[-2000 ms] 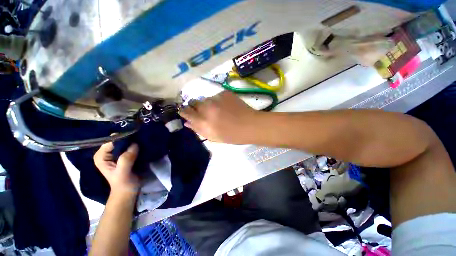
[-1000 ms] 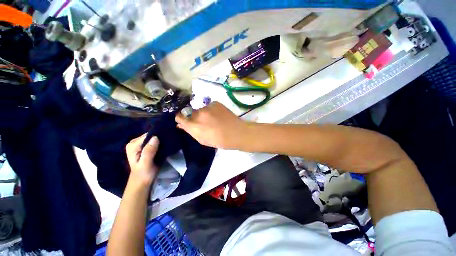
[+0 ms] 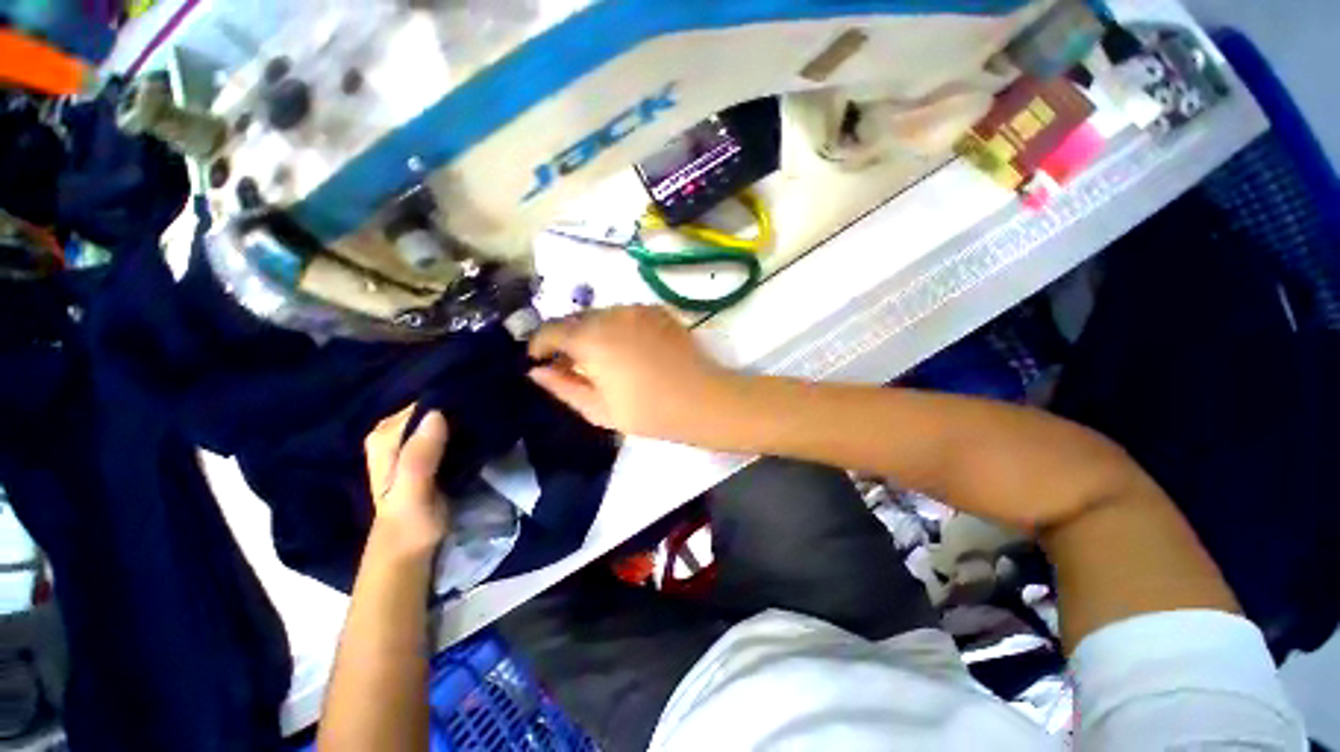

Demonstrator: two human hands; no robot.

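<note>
Navy garment cloth [image 3: 331,389] lies across the white table and under the left end of the sewing machine head [image 3: 588,132]. A grey-white part [image 3: 482,532] shows within the cloth near the table's front edge. My left hand [image 3: 409,473] grips a fold of the cloth, thumb on top, left of and below the needle area [image 3: 463,301]. My right hand [image 3: 625,370] pinches the cloth's edge just right of the needle area with thumb and forefinger. The fingertips of my left hand are partly hidden by cloth, and the needle itself cannot be made out.
Scissors with green and yellow handles [image 3: 703,276] lie under the machine arm beside a dark device [image 3: 708,165]. A brown-red packet [image 3: 1032,125] sits at the bed's right end. A blue basket [image 3: 507,698] is below the table edge. More navy cloth hangs at the left.
The view has shifted, so the machine sits differently in it. The shiny bent loop, clear two seconds ago, is now blurred. Both hands stay on the cloth, the right slightly lower from the needle area.
</note>
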